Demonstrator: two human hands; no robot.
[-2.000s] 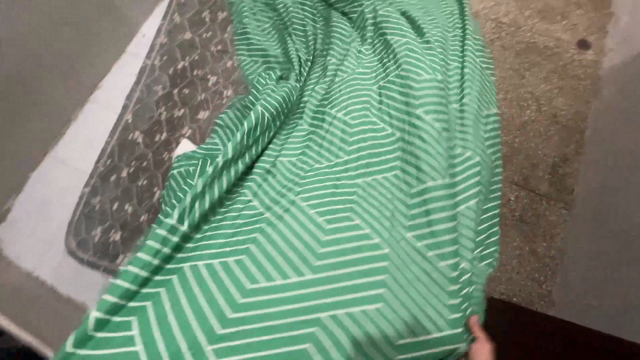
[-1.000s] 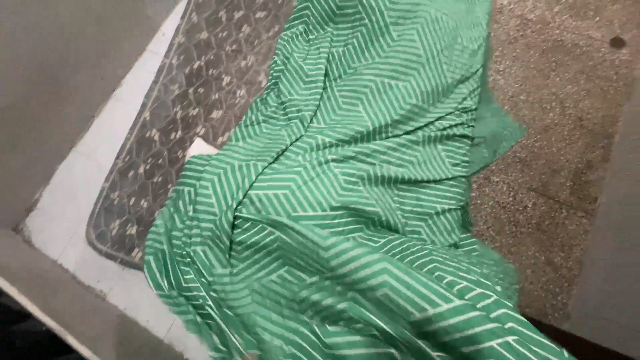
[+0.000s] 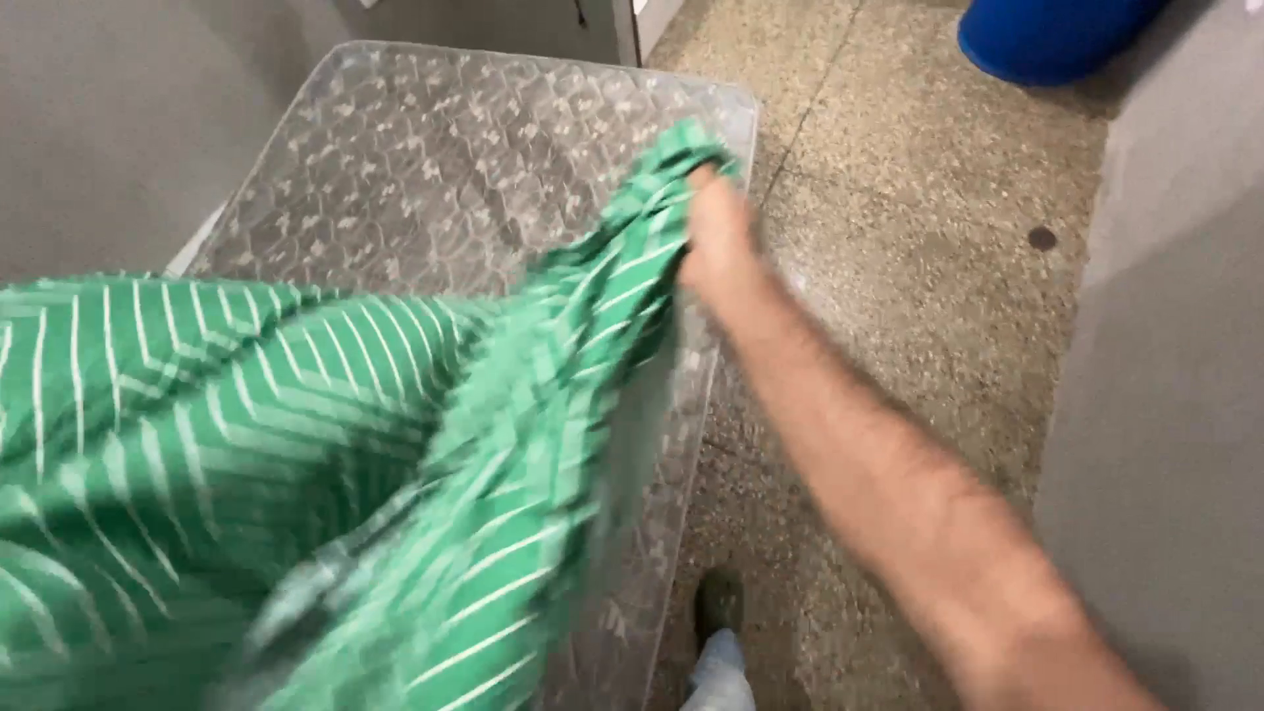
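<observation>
A green cloth with white geometric stripes (image 3: pixel 513 395), large and bunched, spreads from the left edge up to the middle right. My right hand (image 3: pixel 721 232) is closed around a gathered end of it, with the forearm reaching in from the lower right. Under the cloth lies a table or pad top with a clear plastic cover over a patterned grey surface (image 3: pixel 425 148), its far part uncovered. Motion blurs the lower part of the cloth. My left hand is not visible.
A speckled stone floor (image 3: pixel 918 178) runs along the right, with a dark round spot (image 3: pixel 1042 238). A blue bin or barrel (image 3: pixel 1057 35) stands at the top right. Grey walls (image 3: pixel 1185 395) flank both sides. A shoe (image 3: pixel 719 597) shows at the bottom.
The cloth, spread down the covered surface before, is now gathered up and pulled to the left and toward me. My right hand has come into full view gripping it. The view has shifted greatly.
</observation>
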